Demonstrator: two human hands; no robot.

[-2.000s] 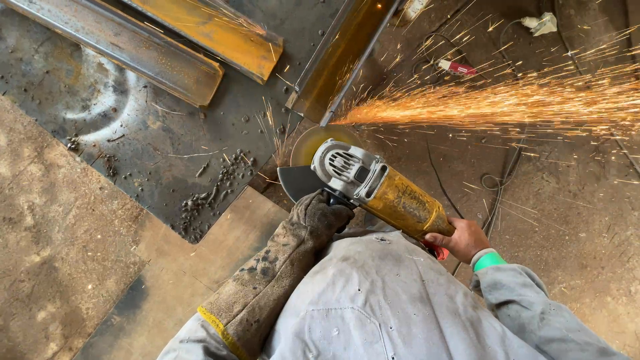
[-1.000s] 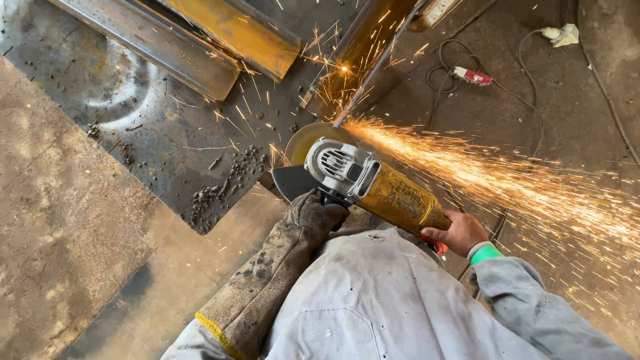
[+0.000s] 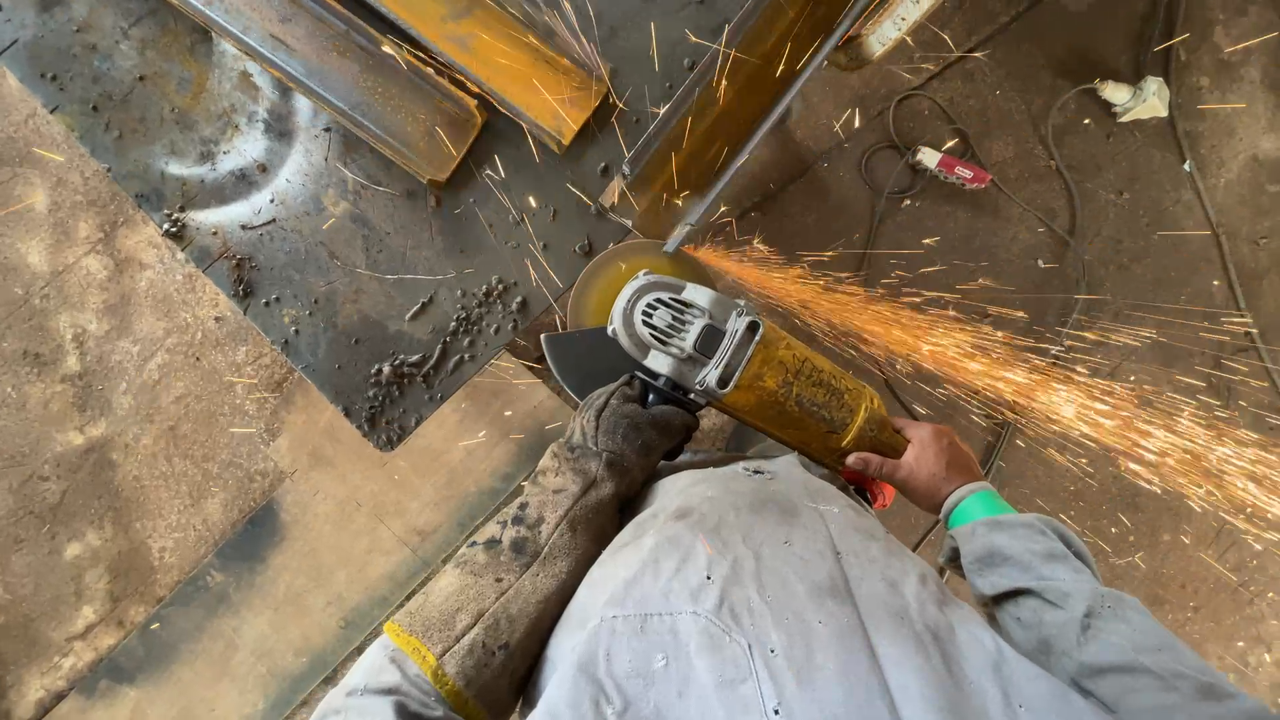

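Note:
A yellow angle grinder (image 3: 805, 395) with a grey gear head lies across the front of my body. My left hand (image 3: 635, 425), in a long dirty leather work glove, is closed round its black side handle. Bare, with a green band at the wrist, my right hand (image 3: 930, 465) grips the rear of the body beside a red part. The spinning disc (image 3: 622, 285) meets the near end of a rusty steel profile (image 3: 725, 120), and orange sparks stream off to the right. A dark guard (image 3: 582, 362) covers the disc's left side.
Two more steel profiles, one grey-brown (image 3: 345, 85) and one yellow-brown (image 3: 500, 65), lie on a dark steel plate (image 3: 330, 240) strewn with metal bits. On the floor at right are a red and white plug connector (image 3: 950, 168), a white plug (image 3: 1138, 98) and loose cables.
The spark stream, nearly level at first, now slants down to the right. Both hands keep their hold on the grinder. The view has shifted slightly.

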